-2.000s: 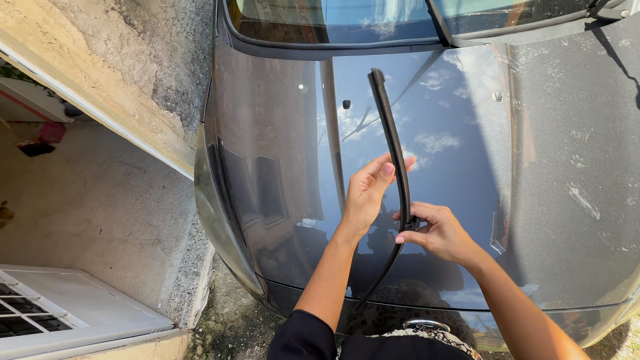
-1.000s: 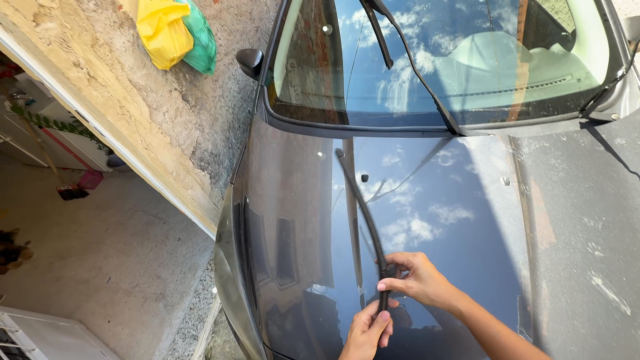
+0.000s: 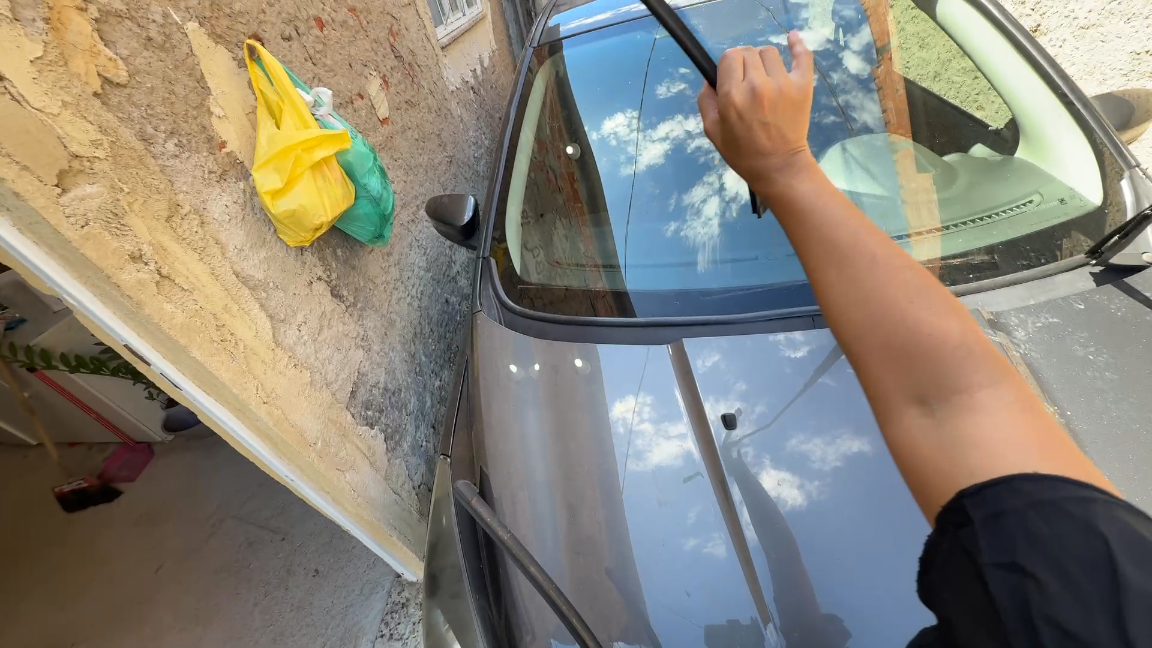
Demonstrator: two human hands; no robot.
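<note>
My right hand (image 3: 760,112) reaches up over the car's windshield (image 3: 702,180), its fingers closed around the black wiper arm (image 3: 681,40), which runs to the top edge of view. Below the hand, another dark end piece of the wiper shows against the glass. A detached black wiper blade (image 3: 526,558) lies or is held low over the left side of the grey hood (image 3: 648,432), its lower end cut off by the bottom edge. My left hand is out of view, so its hold on the blade cannot be seen.
A yellow plastic bag (image 3: 301,166) and a green plastic bag (image 3: 367,184) hang on the rough wall (image 3: 315,306) at left. The side mirror (image 3: 453,219) sticks out towards that wall. A second wiper (image 3: 1120,236) rests at the right. A broom (image 3: 85,493) stands inside the doorway.
Both hands were on the wiper blade over the hood. My right hand has moved up to the raised wiper arm; my left hand has left the view. The view has shifted up towards the windshield.
</note>
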